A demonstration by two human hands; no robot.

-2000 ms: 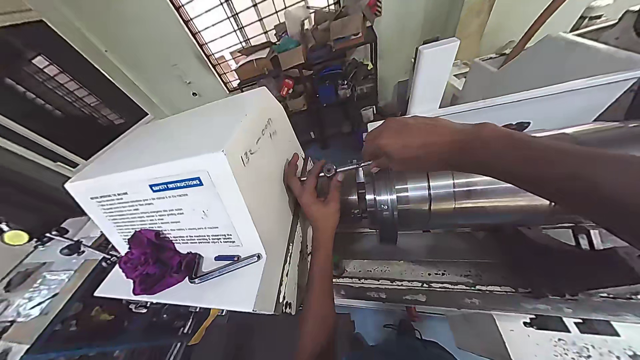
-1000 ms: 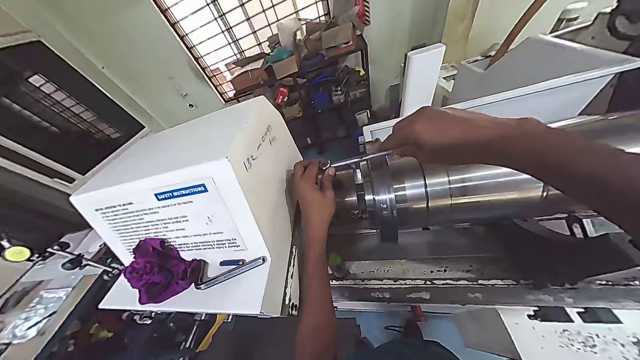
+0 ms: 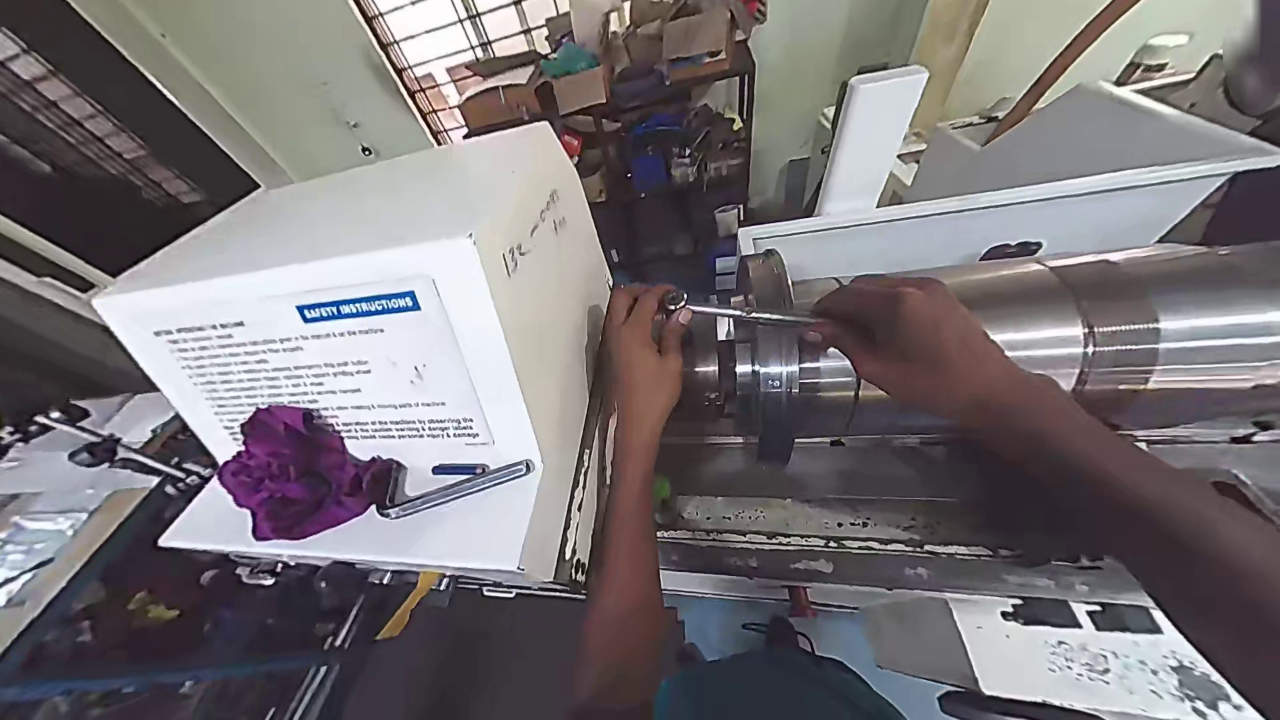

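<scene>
A metal wrench (image 3: pixel 745 313) spans between my two hands above the clamp ring of a machine spindle. My left hand (image 3: pixel 645 335) has its fingers around the wrench's round head, close to the white machine housing (image 3: pixel 555 330). With my right hand (image 3: pixel 895 335) I grip the other end of the wrench, over the large polished steel cylinder (image 3: pixel 1010 320). The dark collar (image 3: pixel 775 400) around the cylinder's left end lies below the wrench. What the wrench head sits on is hidden by my left fingers.
On the white housing lie a crumpled purple cloth (image 3: pixel 300 475), a bent hex key (image 3: pixel 460 490) and a short blue item (image 3: pixel 459 469). The machine bed (image 3: pixel 800 515) runs below the cylinder. A shelf with cardboard boxes (image 3: pixel 580 88) stands behind, and a white guard (image 3: pixel 1000 215) at the back right.
Both hands stay at the wrench near the spindle. My left fingers have shifted around its head, and the wrench's tilt has changed a little.
</scene>
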